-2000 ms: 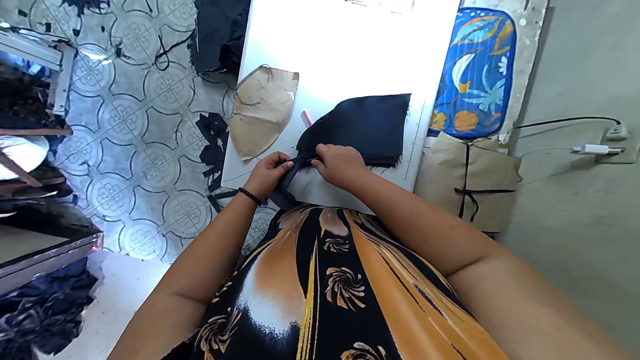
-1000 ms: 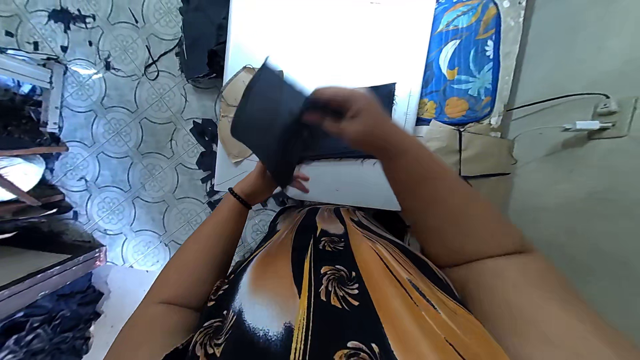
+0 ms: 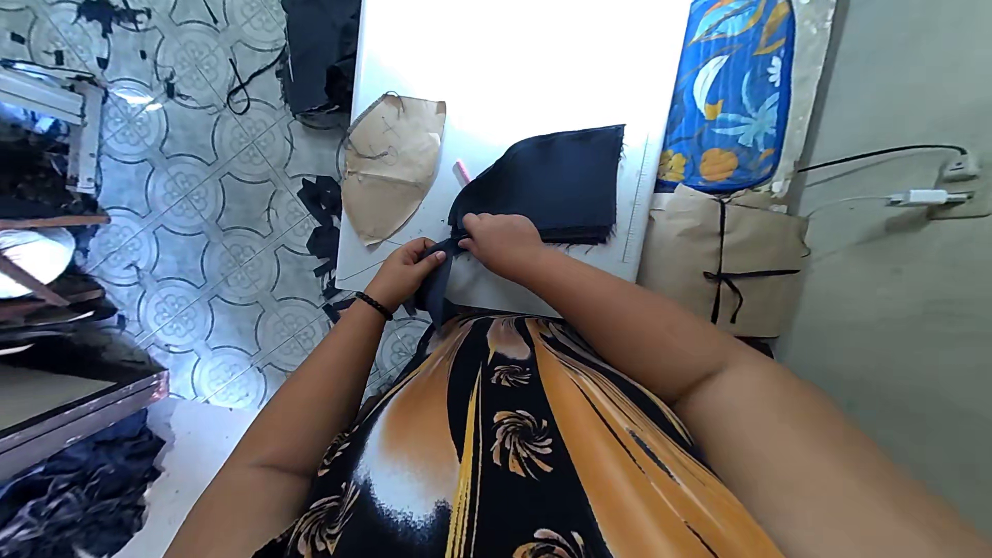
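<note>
A stack of dark cut fabric pieces (image 3: 554, 182) with frayed right edges lies on the white table (image 3: 496, 70). At its lower left corner my right hand (image 3: 502, 242) pinches the dark cloth between thumb and fingers. My left hand (image 3: 407, 271), with a black beaded bracelet at the wrist, grips a folded dark fabric part (image 3: 438, 283) that hangs over the near table edge. The two hands are close together. To their upper left lies a brown paper pattern piece (image 3: 395, 167) with loose threads on it. A pink stick (image 3: 463, 172) rests beside the stack.
Right of the table are a blue patterned padded cloth (image 3: 728, 101) and a brown paper bundle (image 3: 682, 256) tied with black cord. Plugs and cables (image 3: 926, 198) are at the wall. Dark fabric (image 3: 319, 54) and scraps (image 3: 322, 217) lie left of the table, above the tiled floor.
One second ago a dark fabric piece was raised over the paper pattern, with my right hand above the stack. Now the cloth is lower and both hands are together at the stack's corner.
</note>
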